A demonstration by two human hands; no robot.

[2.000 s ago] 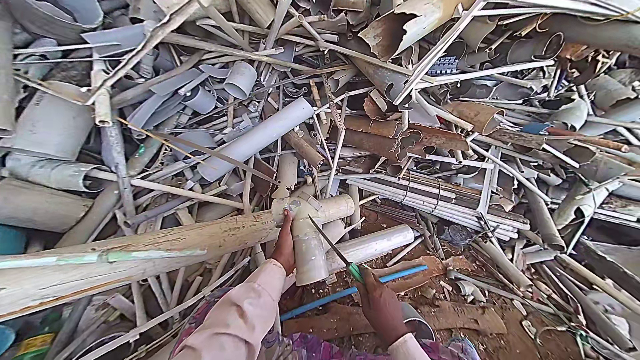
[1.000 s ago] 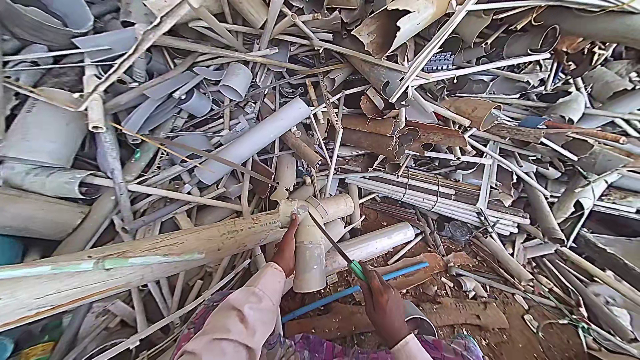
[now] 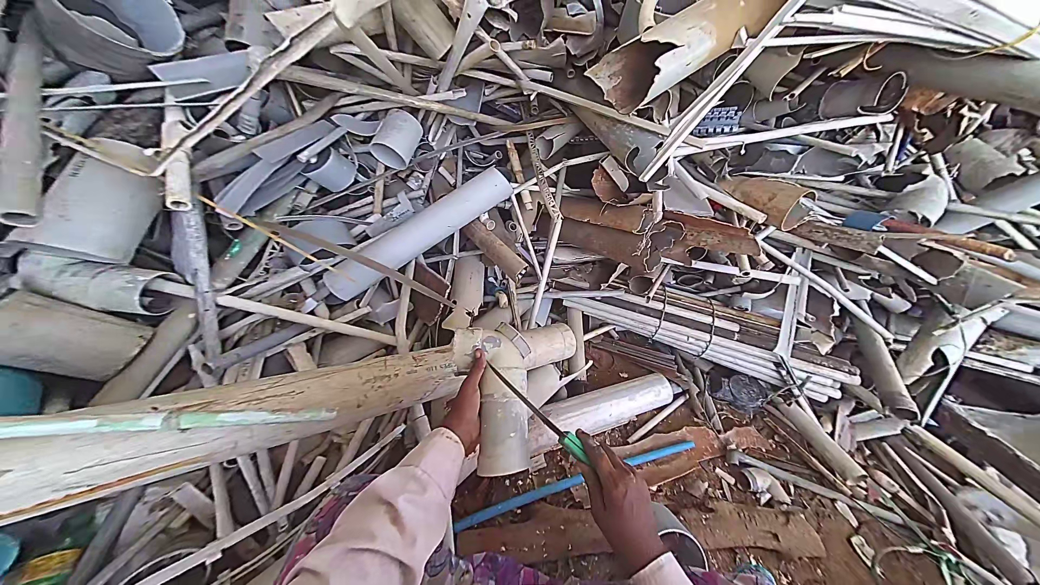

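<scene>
A dirty beige plastic pipe tee fitting (image 3: 505, 426) joins the end of a long, wide plastic pipe (image 3: 325, 398) that comes in from the left. My left hand (image 3: 465, 410) lies against the fitting near that joint, fingers pointing up; its grip underneath is hidden. In my right hand (image 3: 613, 496) is a screwdriver-like tool with a green handle (image 3: 575, 447) and a long thin dark shaft (image 3: 528, 400). The shaft slants up and left across the fitting, its tip close to my left fingertips.
Scrap plastic pipes surround the work, among them a grey pipe (image 3: 418, 231) above and a tied bundle of thin white pipes (image 3: 715, 345) to the right. A blue pipe (image 3: 552, 489) crosses brown ground under my right hand. A whitish pipe (image 3: 609, 413) lies behind the fitting.
</scene>
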